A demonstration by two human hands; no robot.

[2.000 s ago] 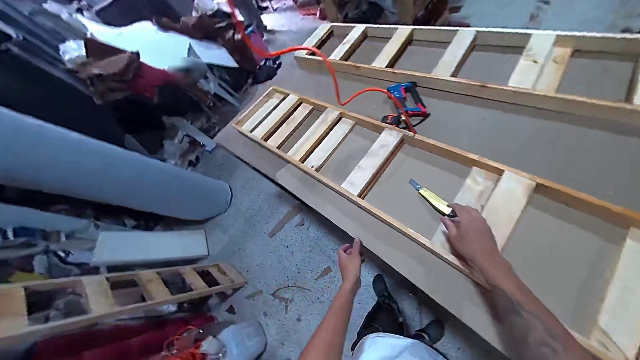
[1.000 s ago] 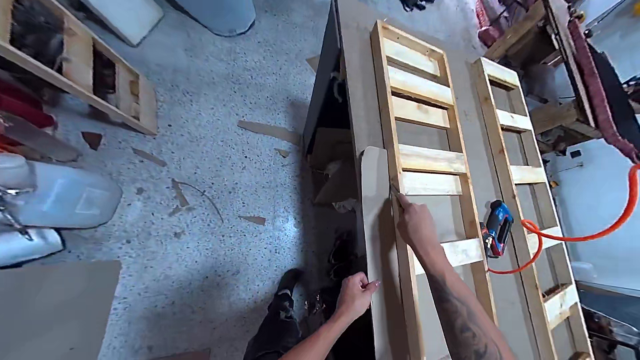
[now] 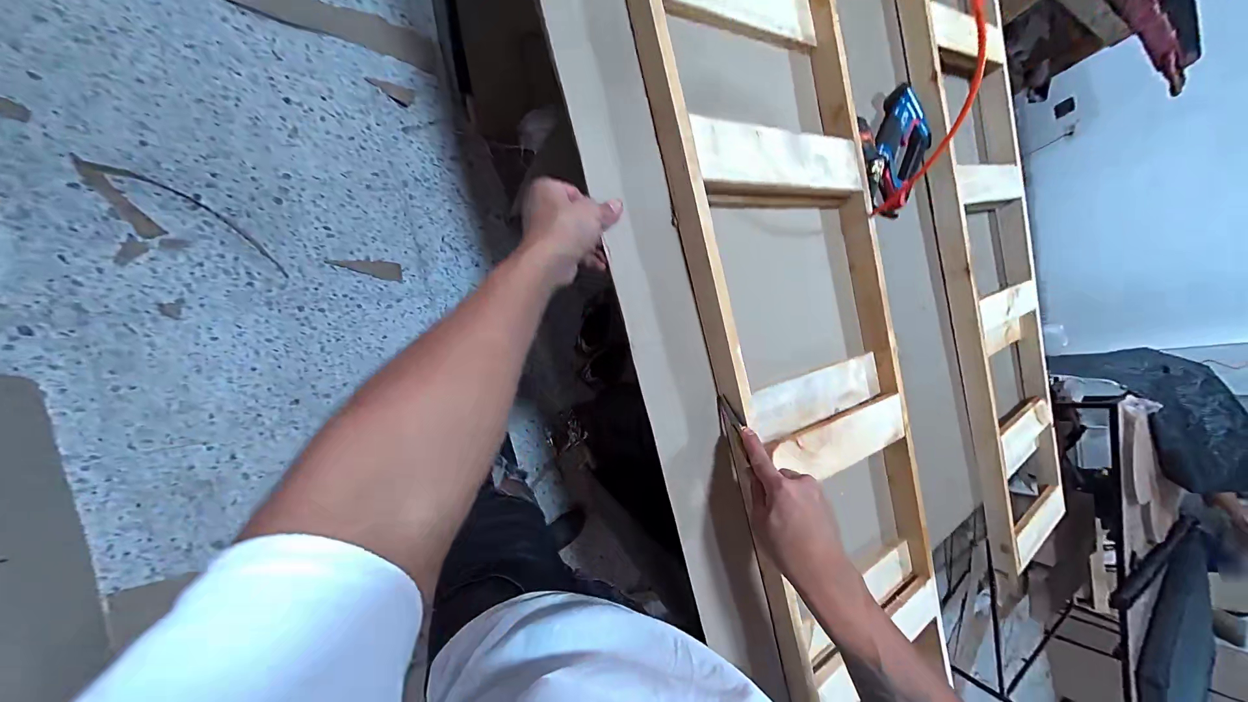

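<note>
My right hand (image 3: pixel 785 487) grips a utility knife (image 3: pixel 731 413), its tip against the outer side rail of a wooden slatted frame (image 3: pixel 717 263), where the rail meets a sheet of brown cardboard (image 3: pixel 639 322). Most of the knife is hidden by the hand. At the sheet's left edge, my left hand (image 3: pixel 568 229) is closed with its thumb at that edge; whether it pinches the sheet is unclear. The frame lies flat on the sheet. Beyond it lies a second slatted wooden frame (image 3: pixel 960 234).
A blue and black pneumatic stapler (image 3: pixel 899 146) with an orange air hose (image 3: pixel 960 122) rests between the frames. Cardboard scraps (image 3: pixel 369 268) lie on the speckled floor (image 3: pixel 244 390) at left. A metal rack (image 3: pixel 1116 487) and part of another person (image 3: pixel 1228 517) show at right.
The knife, seen raised above the frame two seconds ago, is now at the frame's outer rail. A cut or lifted edge strip shows one second ago. The view has swung strongly.
</note>
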